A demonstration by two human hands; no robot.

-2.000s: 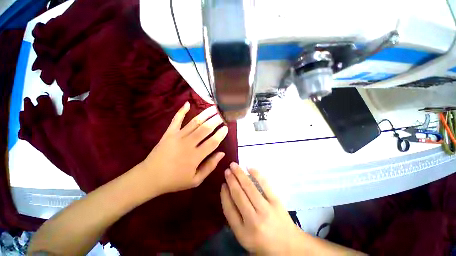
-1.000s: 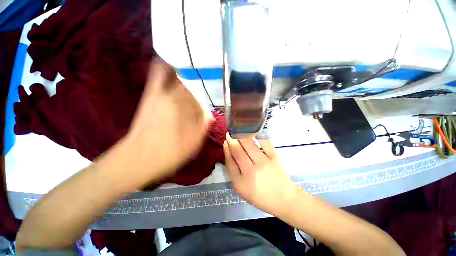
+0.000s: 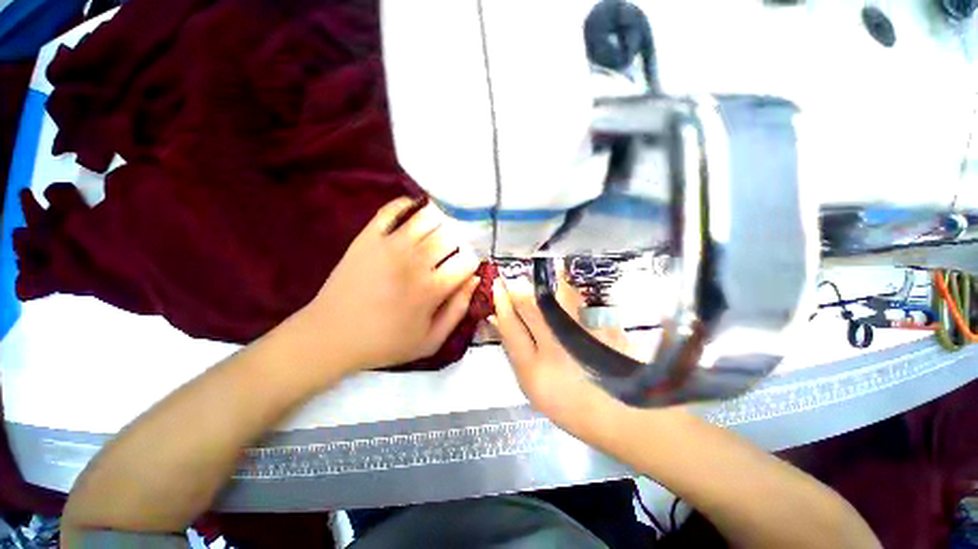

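Note:
A dark red garment piece (image 3: 247,182) lies heaped on the white table left of the machine head, its edge bunched near the needle. My left hand (image 3: 397,284) is bent over the cloth's right edge and grips it. My right hand (image 3: 552,354) has its fingertips on the same edge under the machine, partly hidden behind a shiny metal guard (image 3: 751,247). I cannot tell whether it grips the cloth. The white sewing machine head (image 3: 515,97) stands above both hands. The needle is hard to make out.
A printed ruler (image 3: 408,448) runs along the table's front edge. Small dark-looped snips (image 3: 859,331) and a green and orange coil (image 3: 952,306) lie at the far right. Dark red cloth (image 3: 922,456) is below the table at the right. A grey-clad lap (image 3: 483,525) is at the bottom.
The garment's lower part has been drawn up off the front edge onto the table. My left hand has come back to the cloth beside the right fingertips. The view has shifted, and the guard now hides the phone.

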